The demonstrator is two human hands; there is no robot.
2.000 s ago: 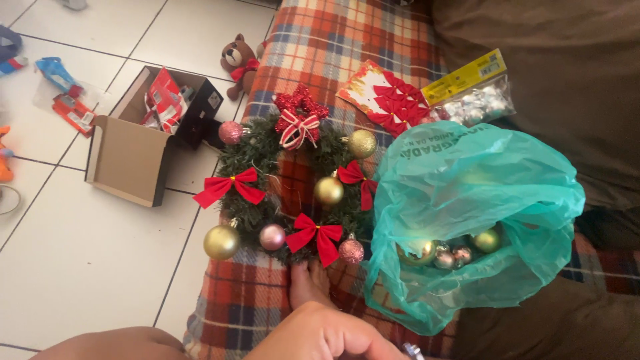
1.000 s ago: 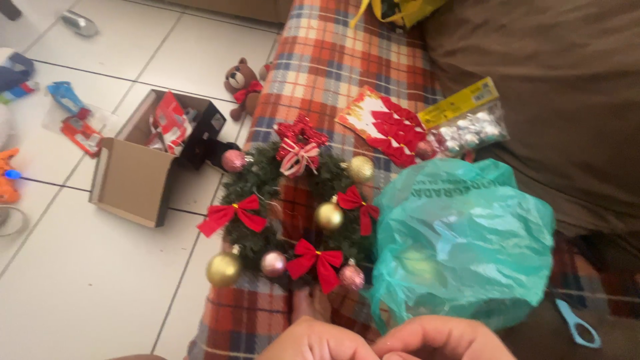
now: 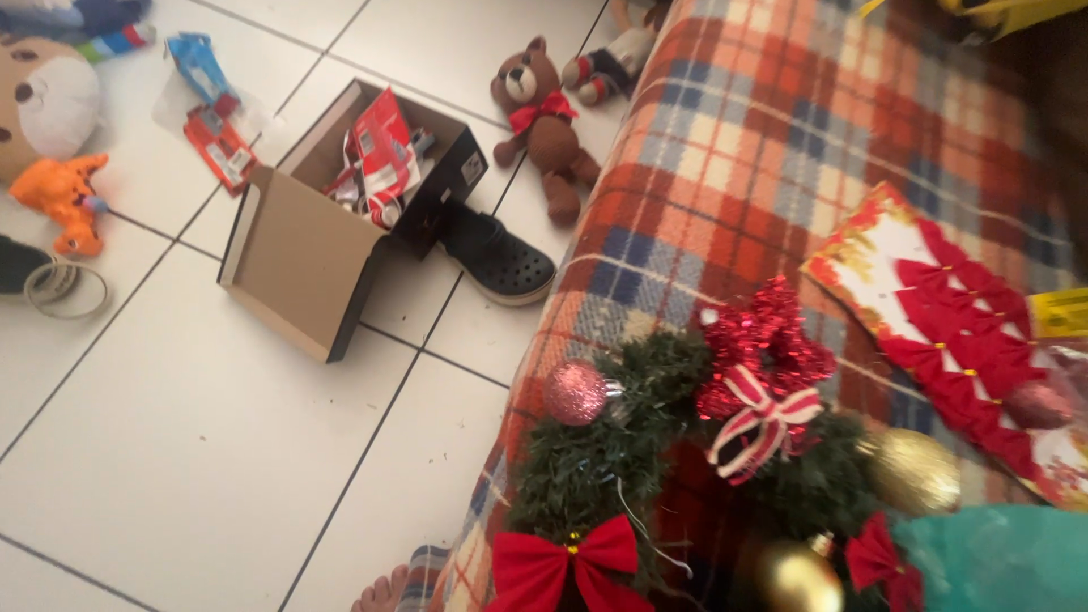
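Observation:
Neither of my hands shows in the head view now. A green artificial wreath (image 3: 586,459) lies on the plaid blanket (image 3: 680,195), cut off by the bottom edge. It carries a red tinsel star (image 3: 769,340), a striped bow (image 3: 763,421), a pink glitter ball (image 3: 576,392), gold balls (image 3: 914,470) and red bows (image 3: 565,561). At the right, a card of red bows (image 3: 960,340) lies on the blanket, with a pink ball (image 3: 1039,403) on it. Part of a green plastic bag (image 3: 999,557) shows at the lower right.
On the tiled floor stand an open cardboard box (image 3: 297,255) with red packets (image 3: 382,144) inside and a black clog (image 3: 497,259) beside it. A brown teddy bear (image 3: 552,140), an orange toy (image 3: 64,200) and a plush toy (image 3: 51,102) lie around. Toes (image 3: 382,591) show at the bottom.
The view has swung left towards the floor, and both hands, seen at the bottom a second ago, have left it. Earlier, the green bag's opening closed over and a light blue tool came into view beside it.

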